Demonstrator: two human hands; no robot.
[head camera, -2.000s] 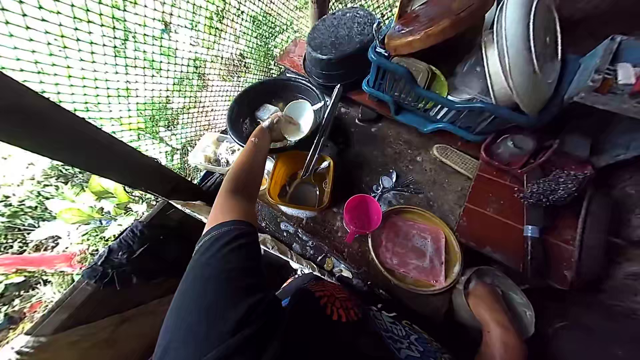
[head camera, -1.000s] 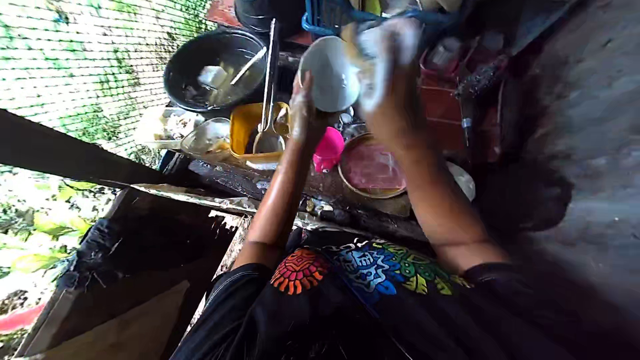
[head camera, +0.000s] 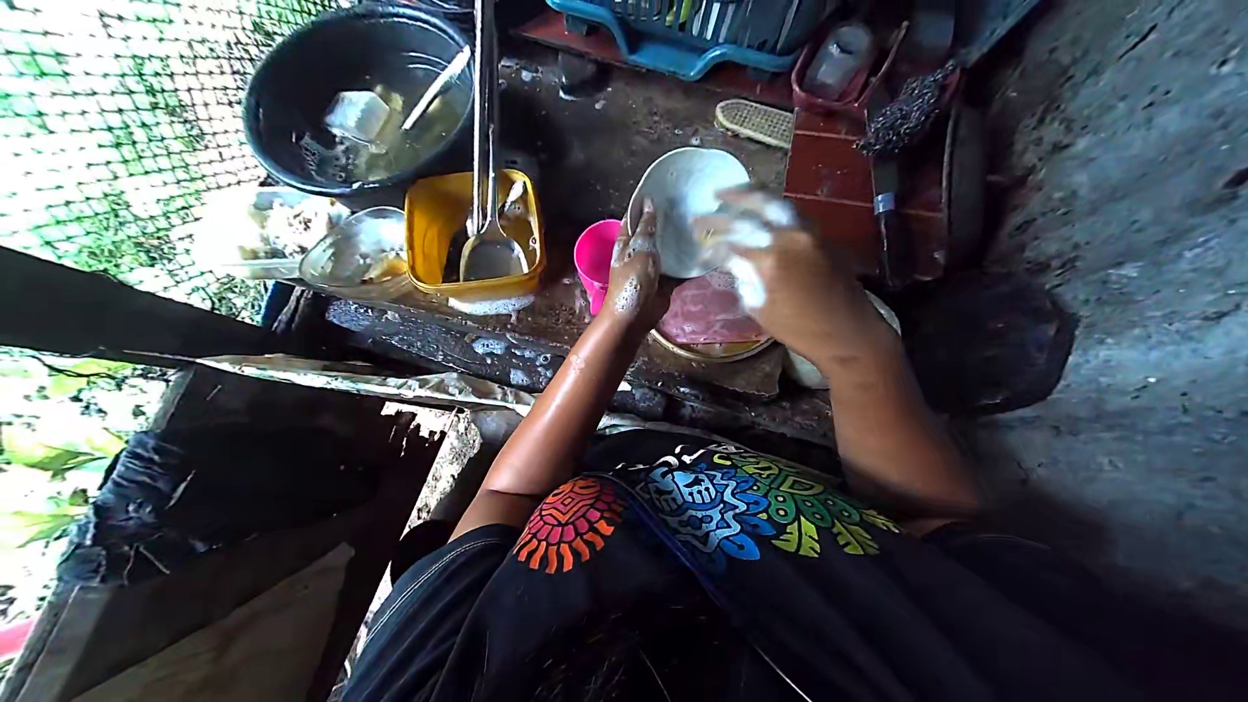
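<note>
My left hand (head camera: 636, 268) grips the rim of a white bowl (head camera: 682, 200), its inside tilted toward me. Against the bowl's right side, my right hand (head camera: 775, 258) is blurred and covered in white suds; it seems to hold something soft and sudsy. Below the bowl lies a pink slab (head camera: 712, 310) in a round yellowish-rimmed basin, partly hidden by my hands. Beside my left hand stands a pink plastic cup (head camera: 597, 255). A yellow tub (head camera: 473, 283) holds long-handled metal utensils, one a ladle or turner (head camera: 494, 255).
A black basin (head camera: 261, 127) of cloudy water holds a white block-like item. Left of the tub is a clear bowl (head camera: 356, 249). Behind are a blue dish rack (head camera: 682, 60), a scrub brush (head camera: 753, 122) and a red container (head camera: 814, 93). A metal scourer (head camera: 912, 109) lies at right.
My left hand was in the black basin at the white bowl, then lifted it out. My right hand has come up from the lower right to the bowl. The view has shifted.
</note>
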